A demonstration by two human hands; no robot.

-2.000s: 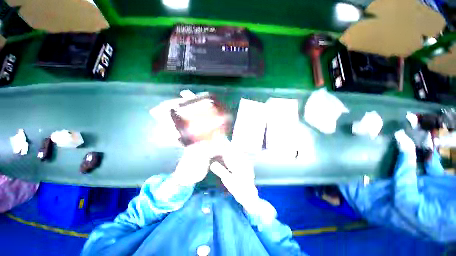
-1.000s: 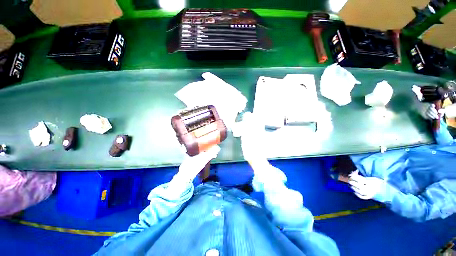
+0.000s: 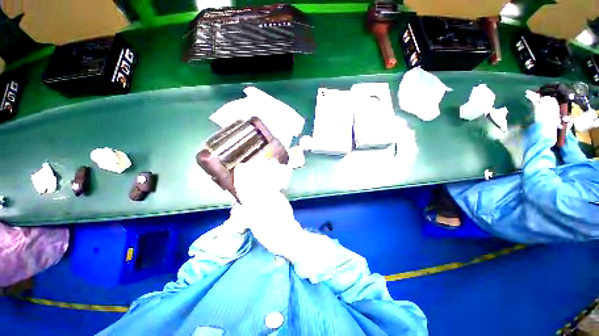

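Observation:
The handheld appliance [image 3: 242, 146] is dark brown with silver-grey strips on its head, tilted up over the bench edge. My left hand [image 3: 244, 215], in a white glove, is below the head, mostly hidden behind my right hand, and holds the appliance by its hidden handle. My right hand [image 3: 264, 180], also white and overexposed, lies across the lower front of the head. Its fingers, and whether a cloth is in them, cannot be made out. A white sheet [image 3: 272, 115] lies behind the appliance. Two white flat packs [image 3: 333, 121] lie right of it.
Small dark pieces [image 3: 142, 186] and white wads [image 3: 110, 159] lie left on the green bench [image 3: 171, 125]. A crumpled white bag [image 3: 422, 94] lies right. Black boxes [image 3: 253, 36] and another appliance [image 3: 383, 36] stand on the back ledge. Another worker's blue sleeve [image 3: 540, 147] reaches in at right.
My right hand has moved left from the flat packs onto the appliance's front. The appliance has turned and shifted slightly left. The neighbour's lower hand has come up to the bench.

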